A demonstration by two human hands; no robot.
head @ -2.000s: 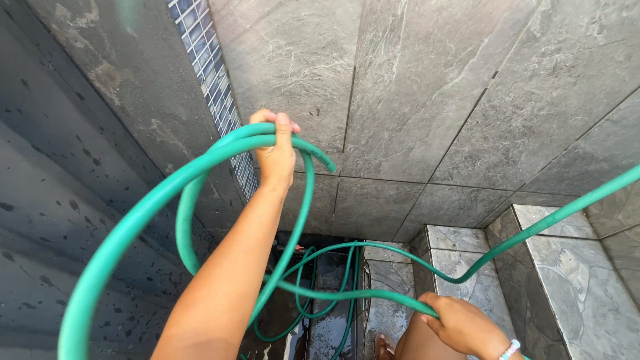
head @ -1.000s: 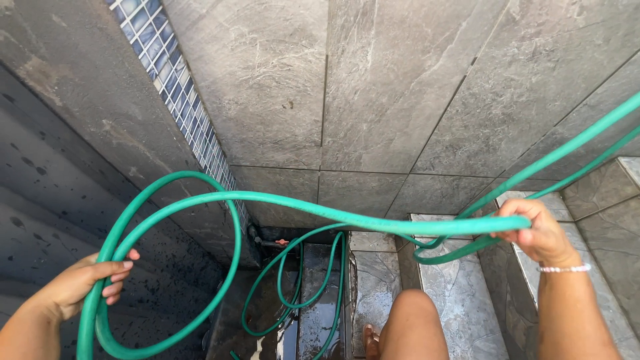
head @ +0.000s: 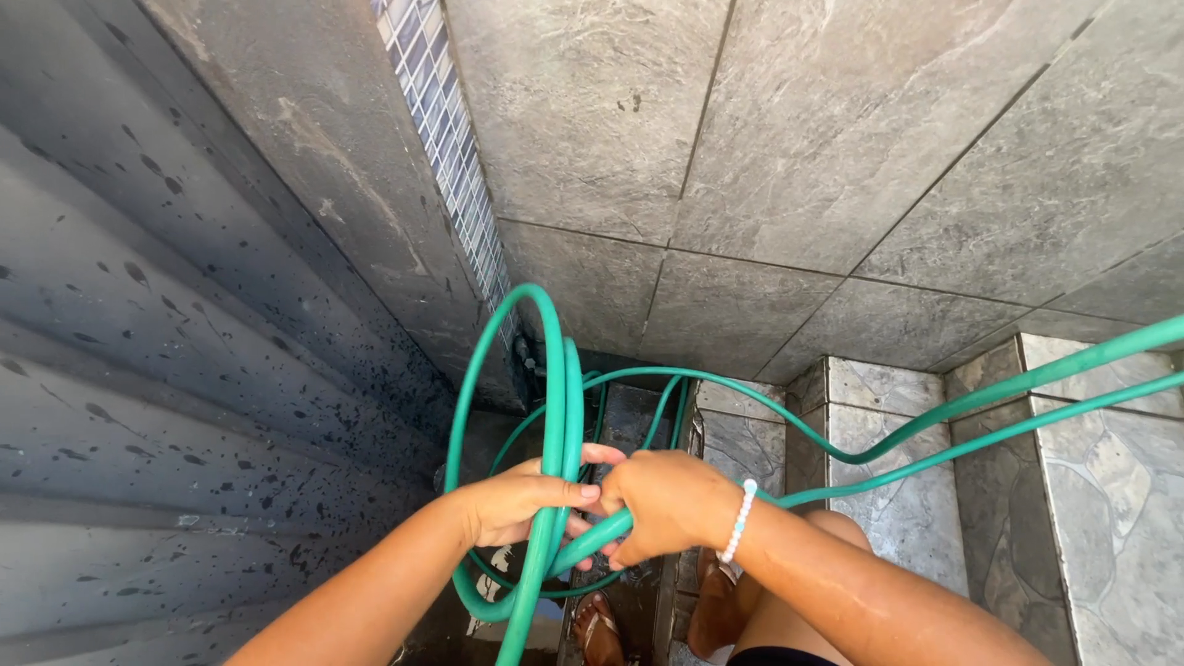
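Observation:
A green garden hose is looped in front of me, low in the middle of the head view. My left hand holds the loops, with the thumb across two strands. Close against it, my right hand, with a beaded bracelet at the wrist, grips the hose where it crosses the loops. More hose runs off to the right over the steps, in two lengths, and further loops hang or lie behind my hands near the floor. The fingertips of both hands nearly meet, partly hidden by the hose.
Tiled steps rise on the right beside a grey tiled wall. A dark corrugated panel with wet spots stands on the left. A pipe fitting is in the corner. My sandalled feet are on the wet floor below.
My hands were wide apart a second ago and are now together at the loops. The right hand has moved left with the hose, and the left hand has moved right.

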